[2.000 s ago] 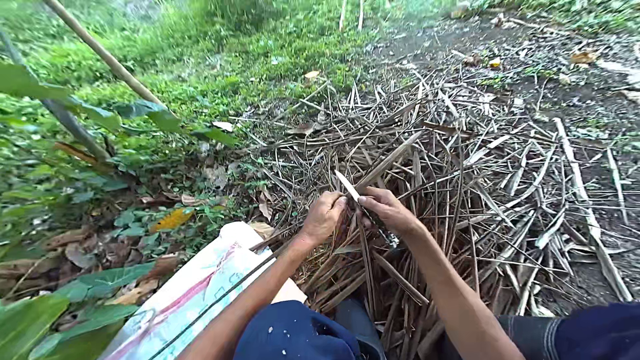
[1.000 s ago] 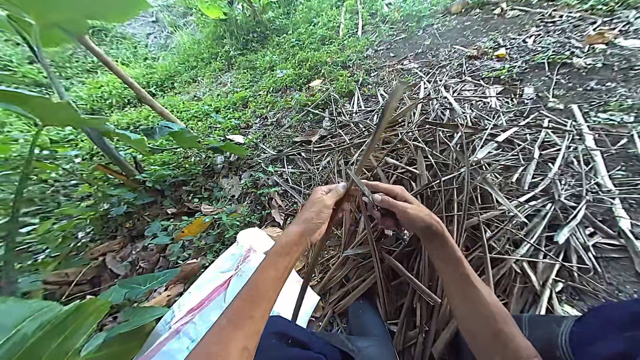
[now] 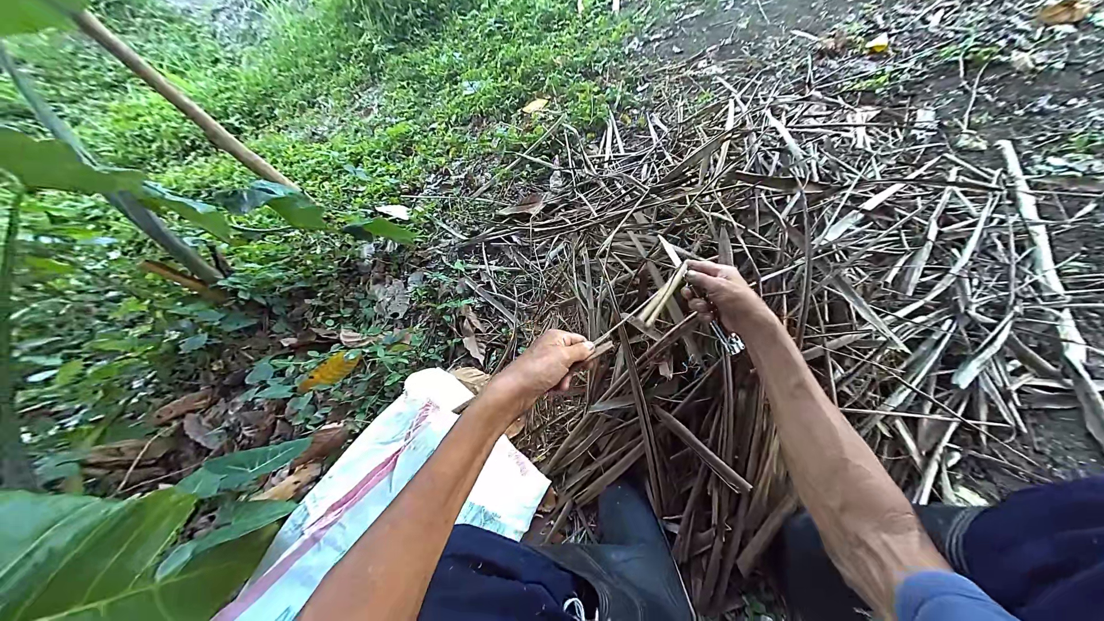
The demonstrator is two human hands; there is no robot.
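My left hand [image 3: 552, 362] pinches the lower end of a split strip of dry palm leaf [image 3: 662, 302] between thumb and fingers. Up and to the right, my right hand [image 3: 720, 297] grips the strip's other end along with a knife [image 3: 670, 252]. The knife's pale blade points up and left past the fingers, and its shiny handle end [image 3: 729, 339] sticks out below the palm. Under both hands lies a heap of dry brown leaf strips [image 3: 690, 431]. My fingers hide part of the knife handle.
A white woven sack [image 3: 379, 466] with red stripes lies at my left leg. My dark rubber boots [image 3: 630, 535] stand at the near edge of the heap. Large green leaves [image 3: 95, 552] and slanting stems [image 3: 181, 99] rise on the left. A long dry stalk [image 3: 1039, 250] lies at right.
My hands were close together one second ago and are now farther apart, with the strip stretched between them. The strip's long upper part that stood above the hands no longer stands there.
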